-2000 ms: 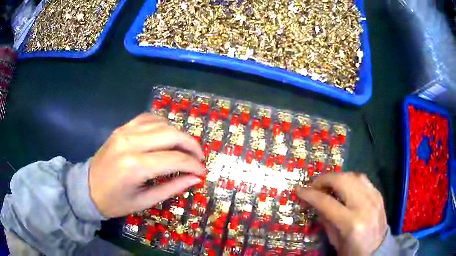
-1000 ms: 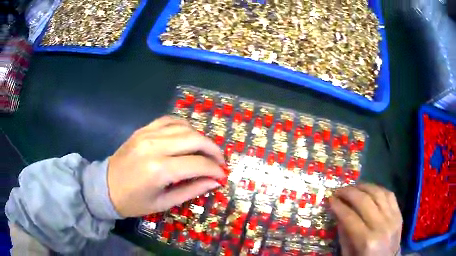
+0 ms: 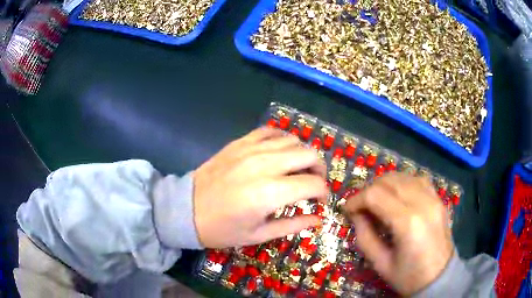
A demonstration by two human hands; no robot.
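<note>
A clear compartment tray (image 3: 361,152) lies tilted on the bench, with rows of small gold metal parts and red plastic parts in its pockets; glare whitens its middle. My left hand (image 3: 262,186) lies over the tray's left and middle part, palm down, fingers bent and slightly apart. My right hand (image 3: 402,224) is over the tray's right part, thumb and fingers curled close together near the left fingertips. It is blurred, and whether either hand pinches a part cannot be told. The hands hide much of the tray.
A large blue bin (image 3: 350,90) heaped with gold metal parts stands beyond the tray. A smaller blue bin (image 3: 166,37) of similar parts is upper left, beside a red and silver striped stack (image 3: 35,49). A blue bin of red parts (image 3: 516,256) is cut off at the right edge.
The view has shifted and turned, so the tray and bins appear further right and more tilted. My right hand has moved left over the tray, close to my left fingertips.
</note>
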